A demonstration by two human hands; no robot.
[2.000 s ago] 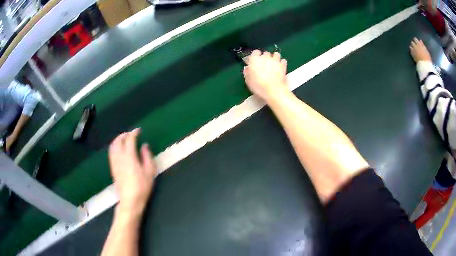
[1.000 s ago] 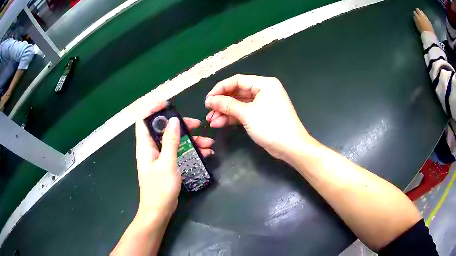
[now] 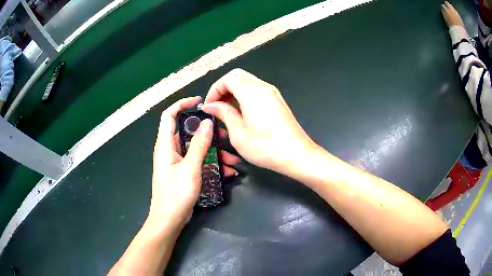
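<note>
An open phone unit (image 3: pixel 212 180) lies nearly upright in the picture, with a black rim, a green circuit board part in its middle and a dark patterned lower part. A round speaker (image 3: pixel 192 125) shows at its top end. My left hand (image 3: pixel 180 161) is shut on the unit, thumb across its face and fingertips out at the right side. My right hand (image 3: pixel 259 118) pinches a tiny pale part (image 3: pixel 200 107) at the unit's top edge. Whether the part touches the unit is unclear.
A green conveyor belt (image 3: pixel 124 70) runs beyond worn whitish edging (image 3: pixel 216 58). Another unit (image 3: pixel 53 82) lies on it at left. A pale metal post (image 3: pixel 32 151) stands at left. A person's striped sleeve (image 3: pixel 468 67) and hand are at upper right; a blue sleeve (image 3: pixel 7 64) is at far left.
From reaching over the belt, my hands came back over the bench with the unit in my left hand. My right fingertips then moved left to its top edge. The view shifted.
</note>
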